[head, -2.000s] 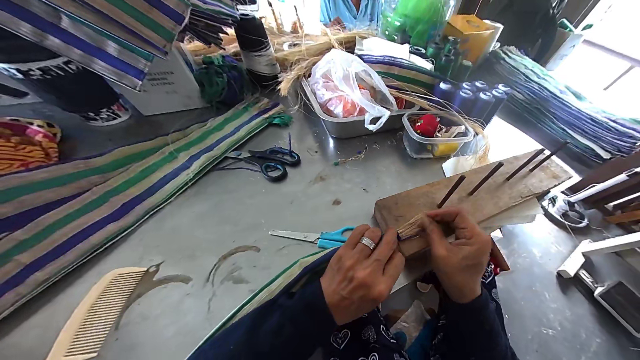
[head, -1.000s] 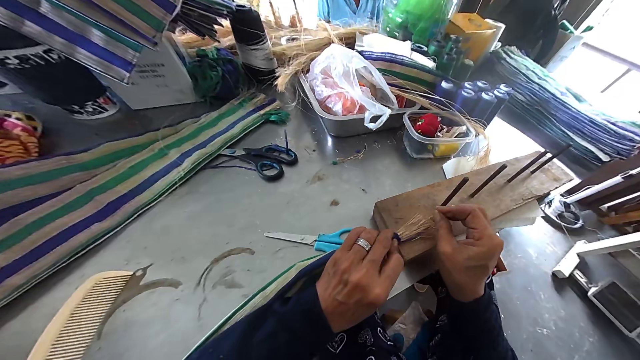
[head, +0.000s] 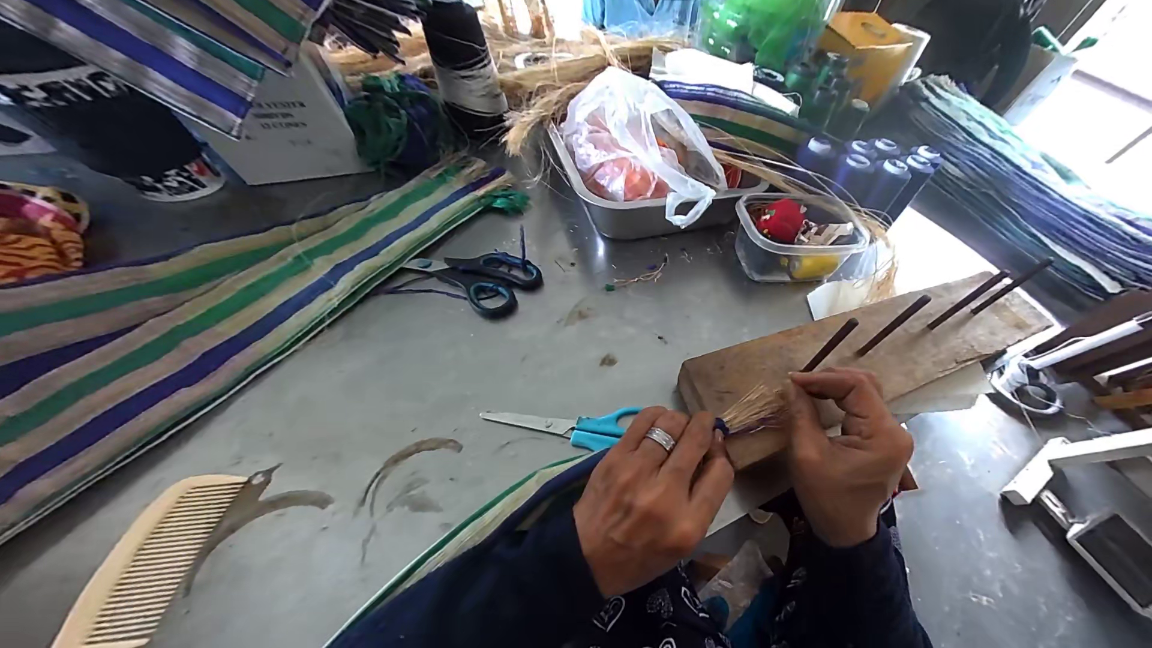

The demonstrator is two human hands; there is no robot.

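My left hand [head: 655, 490], with a ring on one finger, holds a bundle of tan fibres [head: 754, 409] at its dark-wrapped base. The frayed ends fan out to the right over a wooden block [head: 954, 337] with upright dark pegs. My right hand [head: 848, 445] pinches at the fibre tips with thumb and forefinger; what lies between them is too fine to tell. A striped woven strip [head: 486, 531] runs beneath my left forearm. Turquoise-handled scissors [head: 576, 427] lie just left of my left hand.
Dark-handled scissors [head: 481, 277], a wooden comb [head: 148, 558] and striped woven material [head: 225, 333] lie on the metal table. Behind are a metal tray [head: 621, 216] with a plastic bag [head: 639, 144], a clear plastic container [head: 801, 256] and thread spools [head: 886, 184]. Stacked woven material [head: 1035, 189] is at right.
The fibre ends, bunched near my right fingers two seconds ago, were fanned out one second ago and remain so. My right hand has shifted slightly.
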